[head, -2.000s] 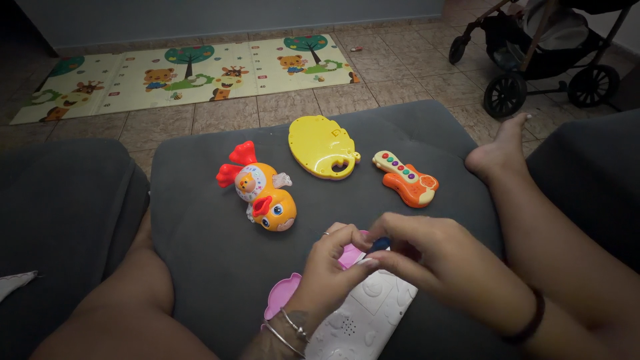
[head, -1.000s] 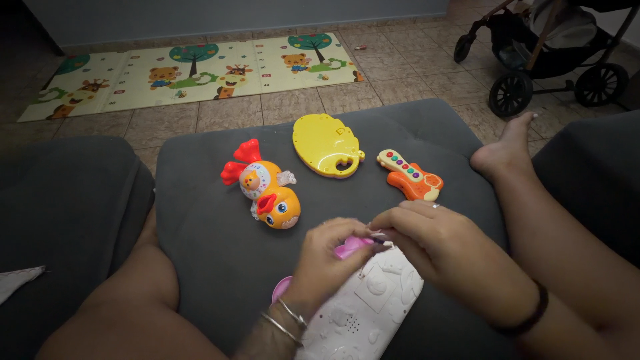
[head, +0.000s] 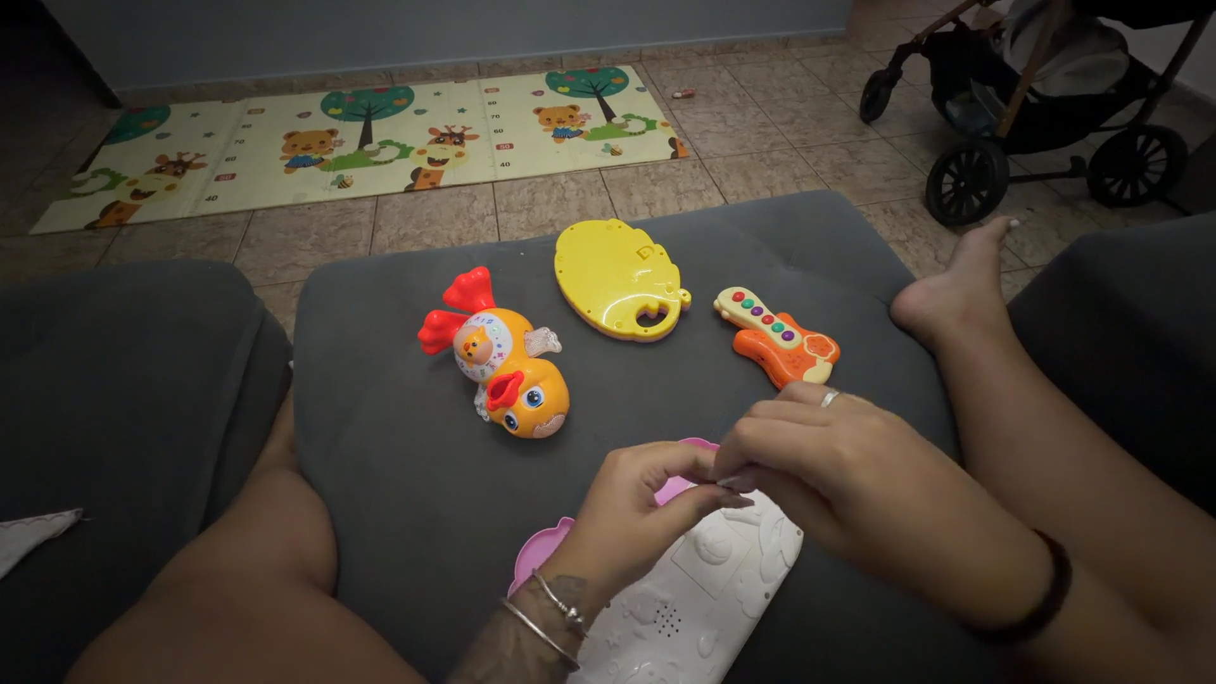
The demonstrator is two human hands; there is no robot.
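Note:
My left hand [head: 646,513] and my right hand [head: 817,465] meet at the fingertips above a white and pink plastic toy [head: 708,594], which lies on the grey cushioned ottoman [head: 408,532]. A sliver of something small and pale shows at the pinched fingertips; most of it is hidden. Pink edges of the toy stick out behind my left hand. Beyond my hands lie an orange duck-like toy [head: 513,356] with red feet, a yellow plastic toy [head: 617,275] with a handle hole, and an orange toy guitar [head: 784,337] with coloured buttons, just past my right knuckles.
A bare leg and foot [head: 959,285] rest along the ottoman's right side. Grey seats flank it, with a white cloth corner [head: 33,537] on the left one. On the tiled floor are a printed play mat [head: 389,142] and a stroller [head: 1026,114].
My hands stay together over the white and pink toy, with the fingers shifted. A dark blue piece seen between the fingertips two seconds ago is no longer visible.

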